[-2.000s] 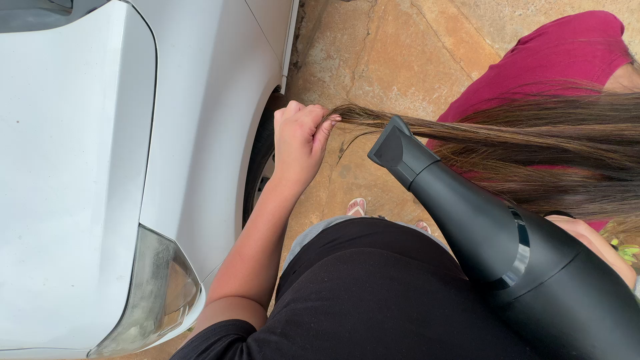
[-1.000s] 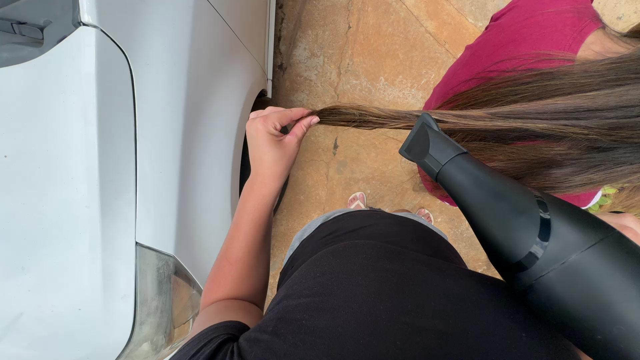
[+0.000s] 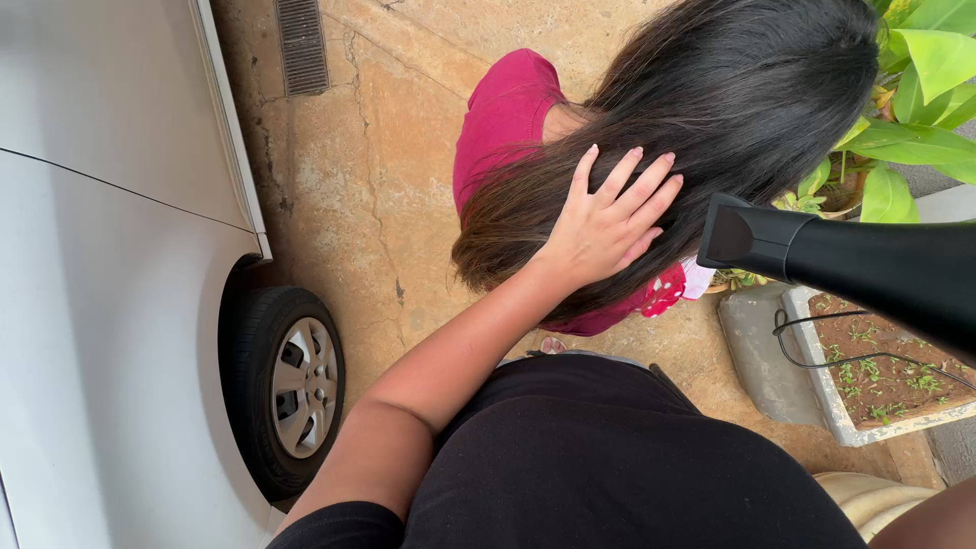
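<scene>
Long dark hair [image 3: 732,99] with browner ends hangs down the back of a person in a magenta top [image 3: 507,126]. My left hand [image 3: 614,213] lies on the hair with its fingers spread, palm down, gripping nothing. A black hair dryer [image 3: 877,267] comes in from the right edge, its flat nozzle close to the hair beside my left hand. My right hand is outside the view; only a bit of the right arm shows at the bottom right corner, and the dryer's handle is hidden.
A white car [image 3: 114,305] with its front wheel [image 3: 305,389] stands at the left. Leafy potted plants [image 3: 907,145] are at the upper right. Below them sits a soil-filled planter [image 3: 831,412], crossed by a black cable [image 3: 823,364]. A metal drain grate [image 3: 302,46] lies in the stained floor.
My left hand has let go of the pinched hair ends, moved right and now rests spread on the hair. The dryer has moved nearer the head. The view has shifted right.
</scene>
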